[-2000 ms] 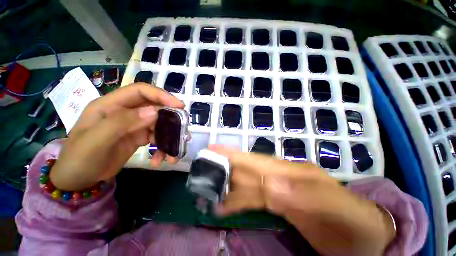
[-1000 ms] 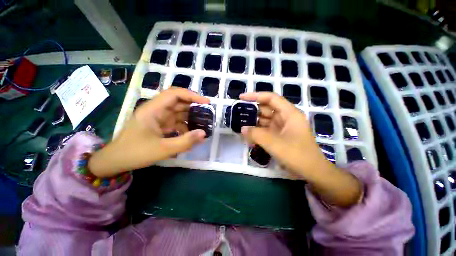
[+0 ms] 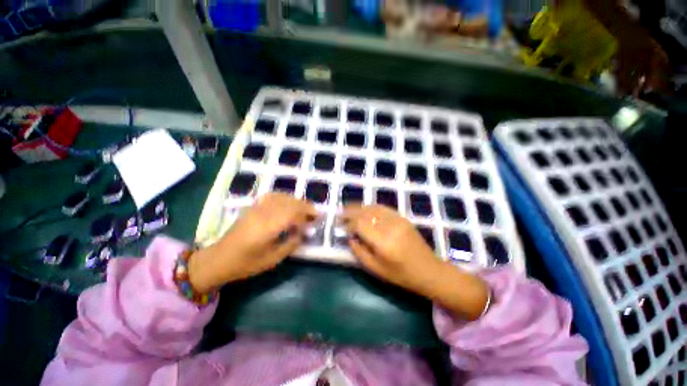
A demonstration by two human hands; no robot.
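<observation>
The white foam tray (image 3: 209, 219) lies in front of me, its pockets mostly filled with black-faced smartwatches. My left hand (image 3: 256, 234) is at its front row, fingers around a smartwatch (image 3: 314, 229) that shows as a small silvery shape. My right hand (image 3: 395, 249) is close beside it, fingers on a second smartwatch (image 3: 341, 232). Both watches are low at the front-row pockets, largely hidden by the fingers. How deep they sit and whether their screens are lit cannot be told.
A white paper slip (image 3: 156, 167) lies left of the tray, with loose dark watches (image 3: 59, 249) around it. A red block (image 3: 49, 136) is at far left. A pale metal post (image 3: 197, 68) stands behind. More full white trays over a blue layer (image 3: 554, 252) are at right.
The two watches have gone from being held up, one with text on its screen, down to the front-row pockets. The view has tilted up, showing more background.
</observation>
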